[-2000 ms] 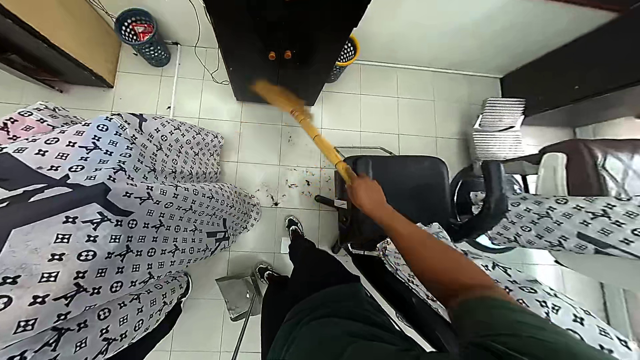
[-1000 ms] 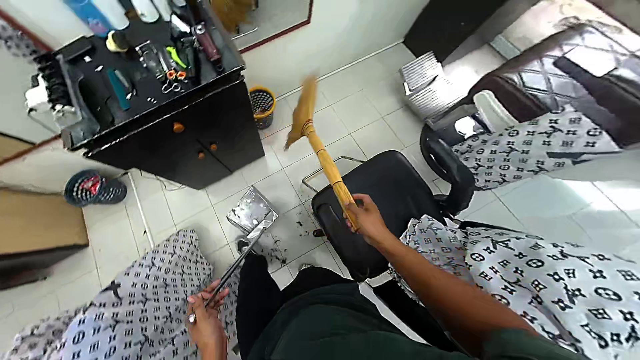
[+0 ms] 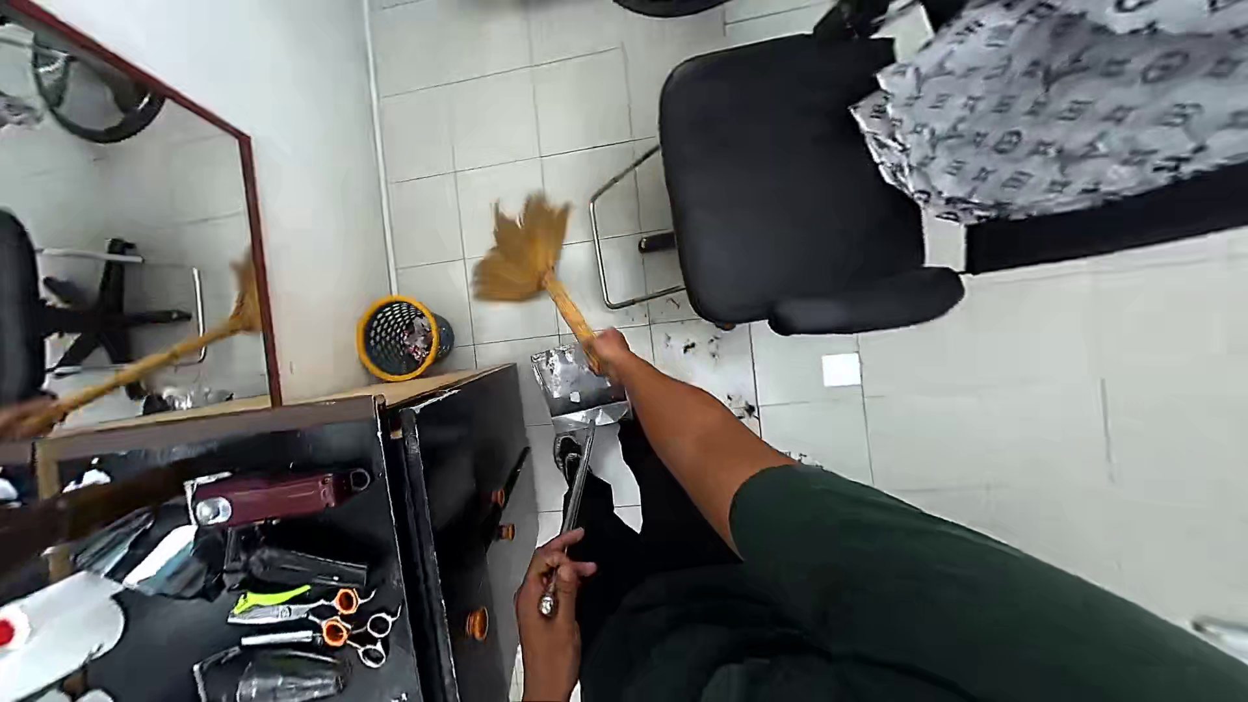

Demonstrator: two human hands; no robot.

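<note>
My right hand is closed around the yellow handle of a straw broom, whose bristles fan out above the floor left of the barber chair. My left hand holds the metal rod handle of a metal dustpan, which is by my feet. The dustpan's pan lies just below my right hand in the view, partly hidden by it. Dark hair clippings are scattered on the white tiles to the right of the dustpan.
A black barber chair with a metal footrest stands at upper centre, a patterned cape over it. A yellow-rimmed waste basket is by the wall. The black cabinet at lower left bears scissors and a maroon hair clipper. A mirror hangs above.
My left hand, out of view two seconds ago, now holds the dustpan's handle, as it did one second ago. The view has swung strongly towards the cabinet and mirror. My right hand still holds the broom.
</note>
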